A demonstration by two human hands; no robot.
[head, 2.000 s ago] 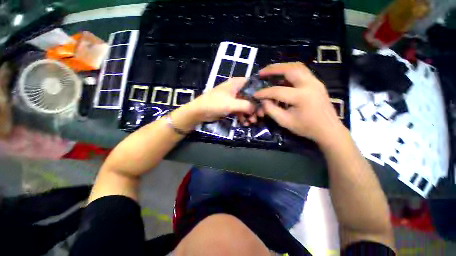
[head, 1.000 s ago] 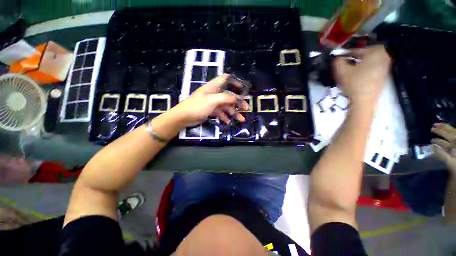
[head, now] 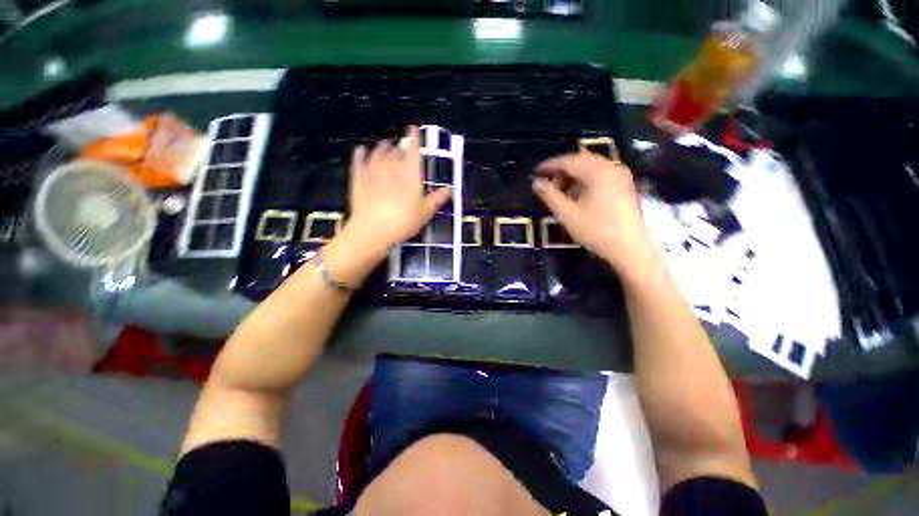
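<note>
The black blister tray (head: 504, 91) lies in front of me. A white adhesive sheet with black squares (head: 460, 217) lies on its middle; its top cells show as windows. My left hand (head: 388, 191) is palm down over the sheet's left edge, fingers spread, thumb across the sheet. No housing shows in it. My right hand (head: 595, 207) is above the tray's right part, thumb and forefinger close together; a small dark spot shows at the fingertips, too unclear to name. Pale gold rectangular frames (head: 514, 232) sit in a tray row, partly hidden by my hands.
A spare adhesive sheet (head: 224, 186), white fan (head: 96, 212) and orange and white box (head: 156, 146) are at left. Spent backing sheets (head: 791, 252) with a dark heap (head: 695, 181) lie right of the tray. An amber-red bottle (head: 710, 76) is at upper right.
My right hand has come back from the waste pile to above the tray. My left hand has moved onto the sheet and opened out; the dark housing it held is no longer visible.
</note>
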